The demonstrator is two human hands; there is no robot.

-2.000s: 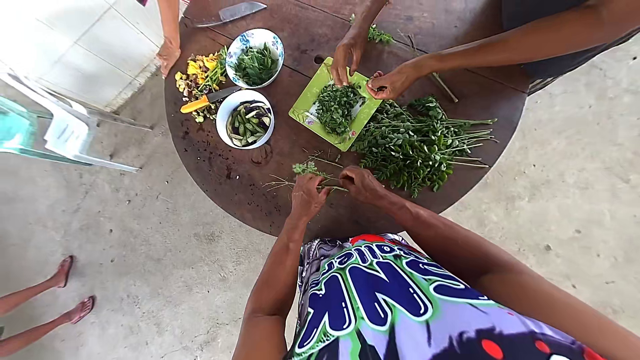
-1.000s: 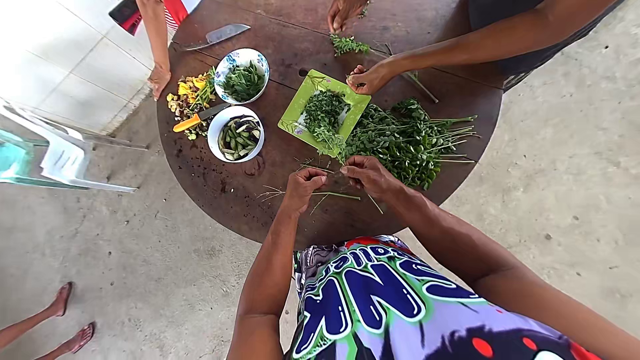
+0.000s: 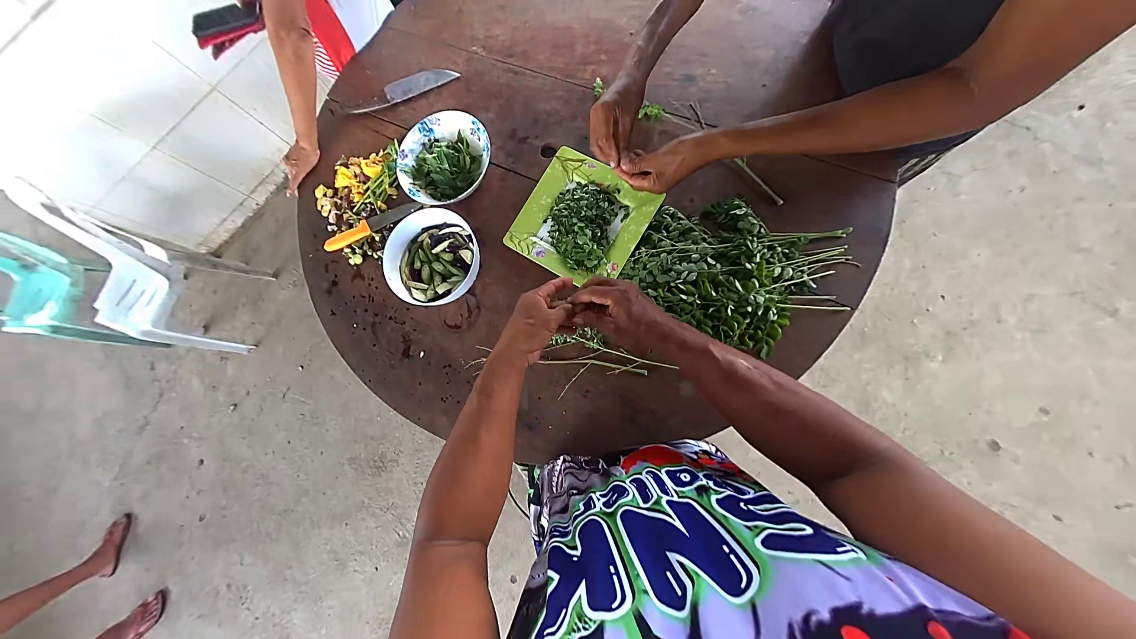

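My left hand (image 3: 535, 318) and my right hand (image 3: 619, 311) meet at the near edge of a square green plate (image 3: 524, 222) holding plucked green leaves (image 3: 583, 226). Their fingertips are together; whatever is between them is too small to tell. Just below my hands lie thin stripped stems (image 3: 603, 362) and a small leafy sprig (image 3: 581, 338) on the round wooden table (image 3: 426, 364). To the right of the plate is a heap of leafy stalks (image 3: 728, 275), partly behind my right hand.
A co-worker's hands (image 3: 632, 151) are over the plate's far corner. At left stand a bowl of leaves (image 3: 446, 166), a bowl of cut vegetables (image 3: 437, 263), an orange-handled knife (image 3: 351, 236) and yellow blossoms (image 3: 355, 176). Another knife (image 3: 422, 86) lies beyond; another person's hand (image 3: 301, 165) rests on the table edge.
My hands have come together at the plate's near edge; a second ago they were apart, lower down. The co-worker's hands, apart a second ago, now meet over the plate's corner.
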